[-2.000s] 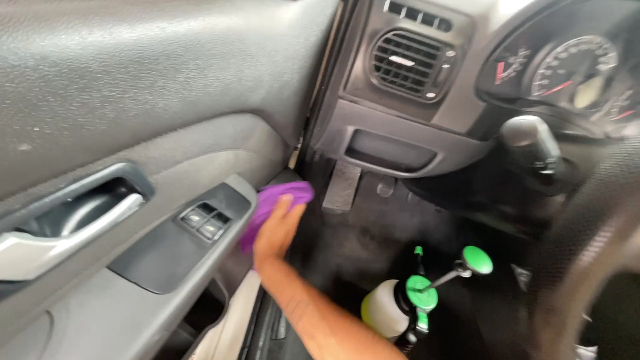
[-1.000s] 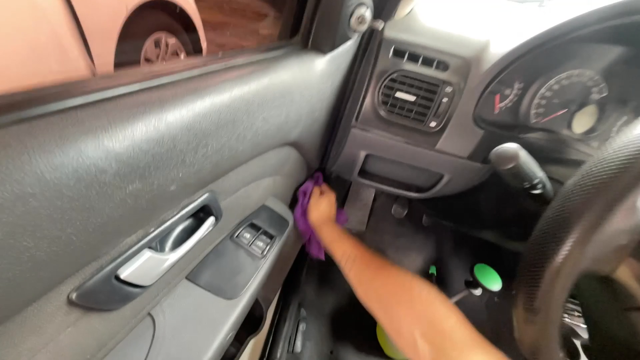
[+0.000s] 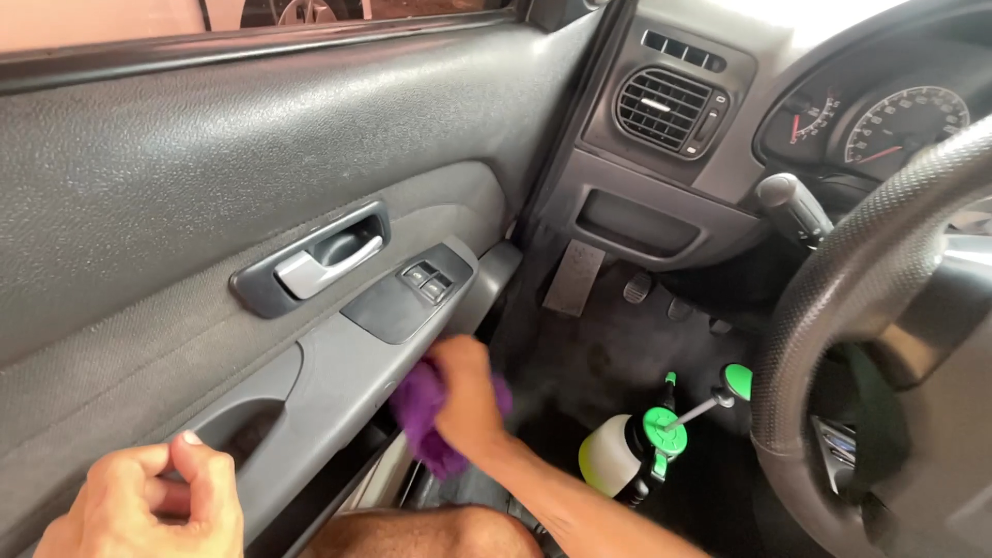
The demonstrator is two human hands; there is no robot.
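Observation:
My right hand (image 3: 469, 395) reaches in from the lower right and grips a purple cloth (image 3: 422, 411). The cloth lies against the lower edge of the grey door panel (image 3: 349, 372), below the window switches (image 3: 426, 282); part of it is hidden behind the hand. My left hand (image 3: 151, 496) is raised at the lower left, fingers curled with nothing seen in them, near the door's pull pocket (image 3: 244, 426). Above it sits the silver inner door handle (image 3: 329, 267).
A pump sprayer bottle (image 3: 612, 457) with green parts stands on the dark footwell floor (image 3: 558, 356). The steering wheel (image 3: 798, 364) fills the right side, with pedals (image 3: 637, 288) beyond. My bare leg (image 3: 426, 535) is at the bottom edge.
My right hand has moved with the purple cloth from the front end of the door back along its lower edge. My left hand has come into view at the lower left.

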